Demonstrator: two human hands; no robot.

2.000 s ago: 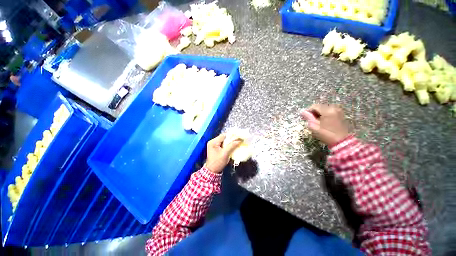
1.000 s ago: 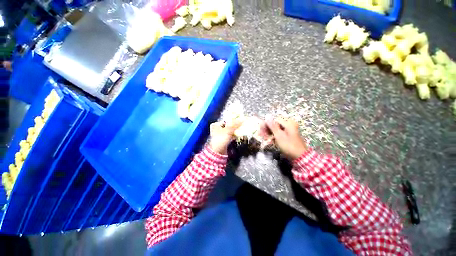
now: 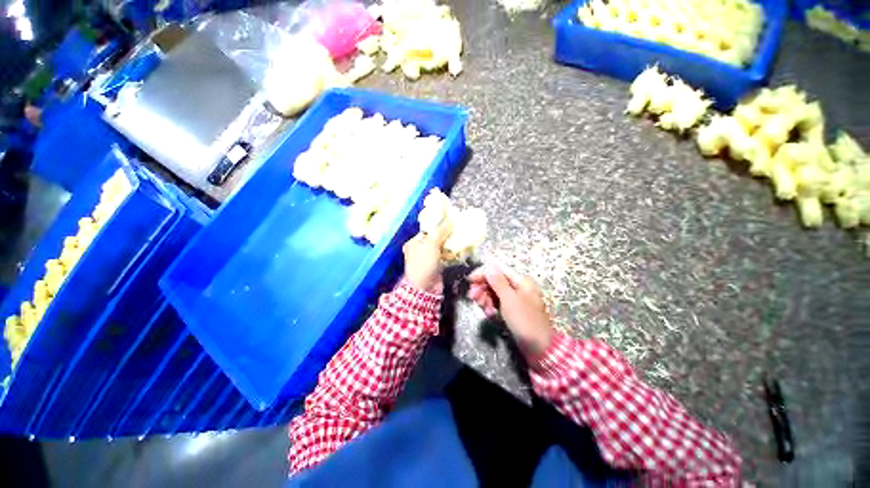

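My left hand [image 3: 424, 259] holds a pale yellow lumpy toy piece [image 3: 460, 231] by the right wall of the blue tray [image 3: 258, 286]. My right hand [image 3: 507, 300] is just below and right of the piece, fingers bent together near its lower edge. Whether the fingers grip a strand or a small tool cannot be told. Several finished pieces [image 3: 367, 167] lie packed in the upper part of the tray. Fine pale trimmings [image 3: 572, 276] are scattered on the speckled table right of my hands.
Untrimmed pieces [image 3: 777, 143] lie in a heap at the right. A full blue tray [image 3: 658, 59] stands across the table. A black pen-like tool [image 3: 778, 419] lies at lower right. A scale [image 3: 191, 100], plastic bags and another yellow pile are at upper left; stacked crates [image 3: 105, 334] stand at left.
My right hand first came in from the right to the piece, then moved slightly down from it. The piece stays in my left hand and now shows more clearly. The view has shifted slightly.
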